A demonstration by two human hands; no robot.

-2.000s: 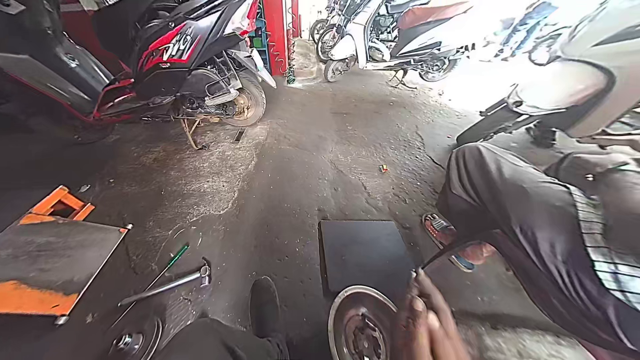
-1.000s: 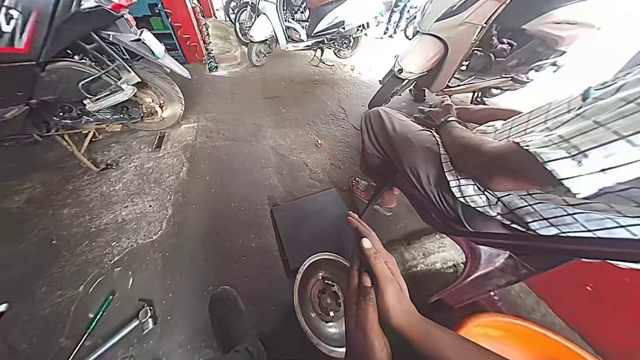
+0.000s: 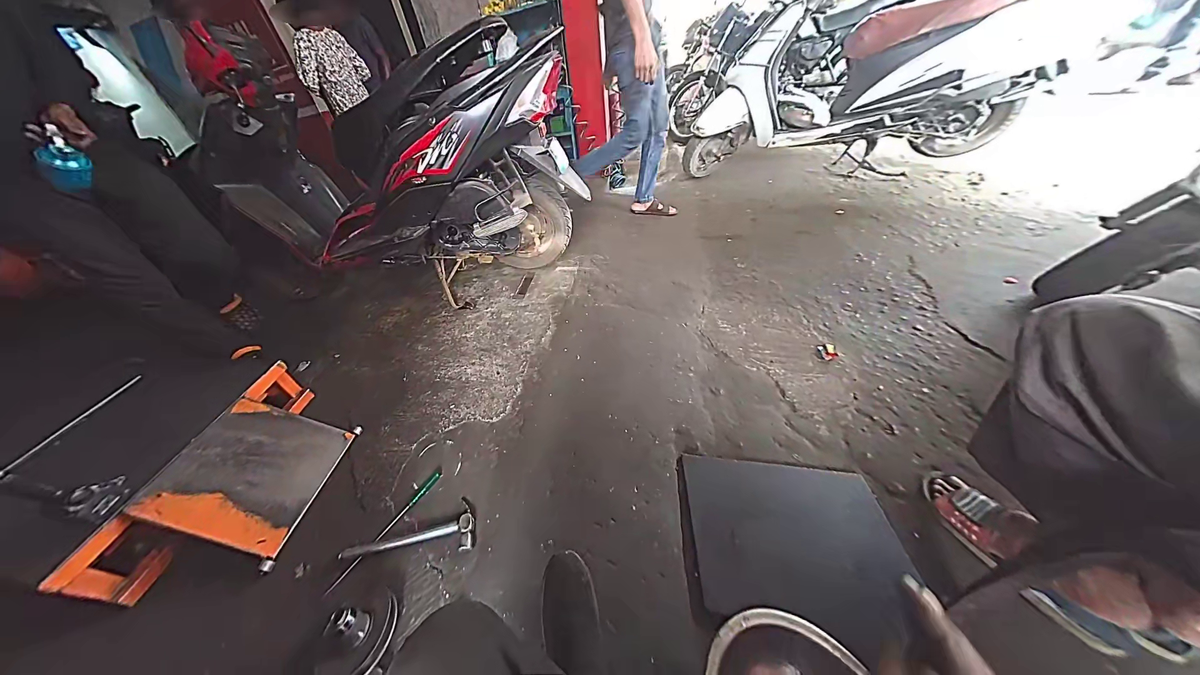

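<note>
At the lower right edge, the fingers of my right hand (image 3: 937, 628) show beside the dark flat square panel (image 3: 797, 544) on the floor; the palm is cut off, and whether it holds anything cannot be told. My left hand cannot be made out. A round metal part with a pale rim (image 3: 787, 621), cut by the bottom edge, overlaps the panel's near side. Left of my dark shoe (image 3: 570, 609) lie a metal hammer (image 3: 412, 539) and a thin rod with a green handle (image 3: 417, 495). Nearer, a round metal part with a central hub (image 3: 352, 626) is partly visible.
An orange metal stand with a worn flat top (image 3: 253, 469) is at left. Behind it stands a black and red scooter (image 3: 450, 159); a white scooter (image 3: 797, 103) is farther back. A seated person's leg (image 3: 1106, 394) and sandalled foot (image 3: 975, 516) are close at right. Other people stand behind.
Two seconds and one second ago my hands were palm to palm above the round part; now only some fingers show at the lower edge. A walking person has appeared at the back. The view has swung left.
</note>
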